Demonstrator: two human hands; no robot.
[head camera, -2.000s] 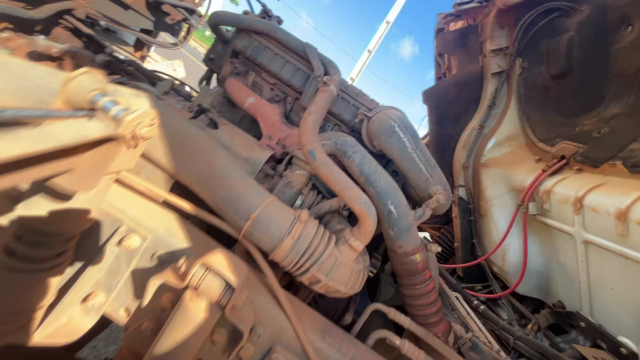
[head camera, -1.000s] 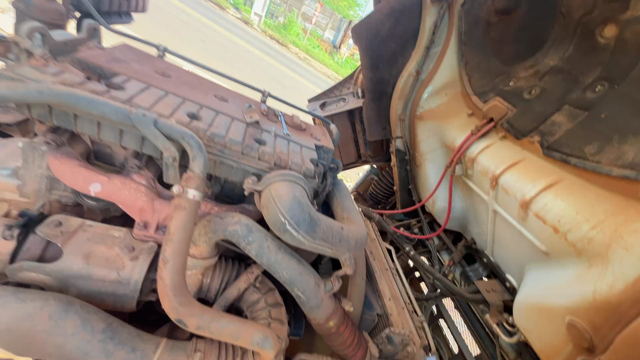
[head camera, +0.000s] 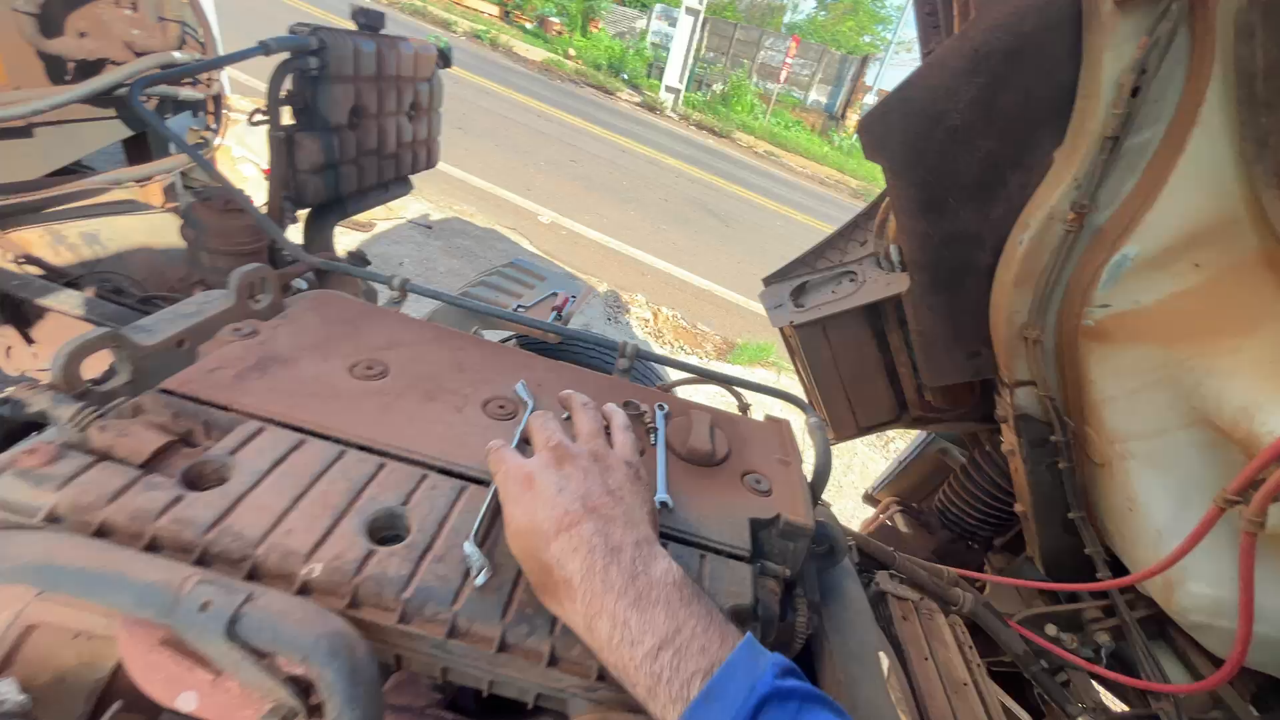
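My right hand (head camera: 590, 500), in a blue sleeve, reaches over the dusty engine from the lower right. A double-ended offset wrench (head camera: 478, 540) slants under its thumb side, with one end above the fingers and the other over the ribbed engine part. The thumb and index finger appear to pinch it; the contact is partly hidden. Just right of the fingers, a combination wrench (head camera: 661, 455) lies on the flat reddish-brown engine cover (head camera: 420, 365). A small metal fitting (head camera: 637, 410) is beside its upper end. My left hand is out of view.
A round cap (head camera: 698, 438) stands on the cover. A thin pipe (head camera: 480, 314) runs along its far side, near a ribbed tank (head camera: 365, 115). Red cables (head camera: 1120, 580) hang at the right, by the tilted cab's pale panel (head camera: 1180, 330). A road lies beyond.
My right hand has come into view over the engine cover, at the offset wrench. The view has swung down and across to the top of the engine.
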